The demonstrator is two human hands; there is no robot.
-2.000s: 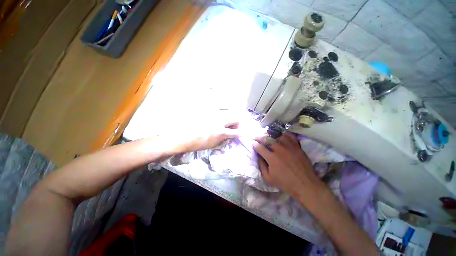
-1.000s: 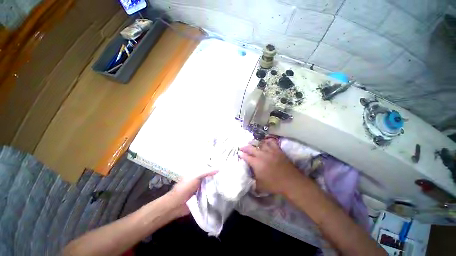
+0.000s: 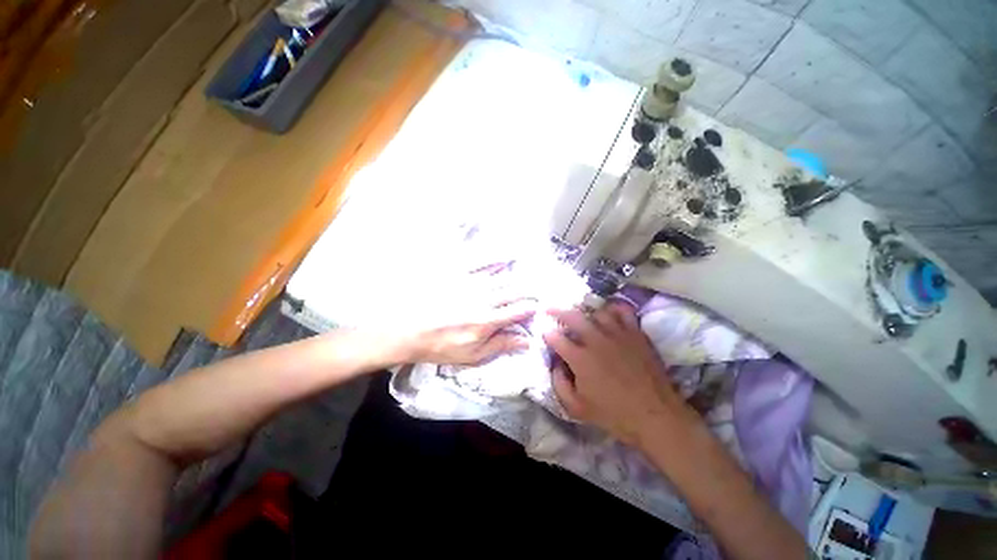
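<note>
The garment piece (image 3: 700,334), floral whitish cloth with plain lilac parts, lies bunched at the table's front edge and under the head of the sewing machine (image 3: 787,241). My left hand (image 3: 481,334) lies on the cloth left of the needle area, fingers bent, pressing or pinching it. My right hand (image 3: 612,366) is on the cloth just in front of the presser foot area, fingertips close to my left fingers. Strong glare washes out the cloth near the needle, so the fingertips' exact hold is unclear.
A grey tool tray (image 3: 286,77) with pens stands on brown cardboard (image 3: 208,186) edged with orange tape. Blue-handled thread snips (image 3: 881,514) lie at the table's right end. A red object (image 3: 246,520) is below left. Pale brick-pattern wall stands behind the machine.
One second ago my left hand held the cloth lower, hanging past the table edge; now it is up on the table beside my right hand, and the cloth lies flatter. The view has shifted.
</note>
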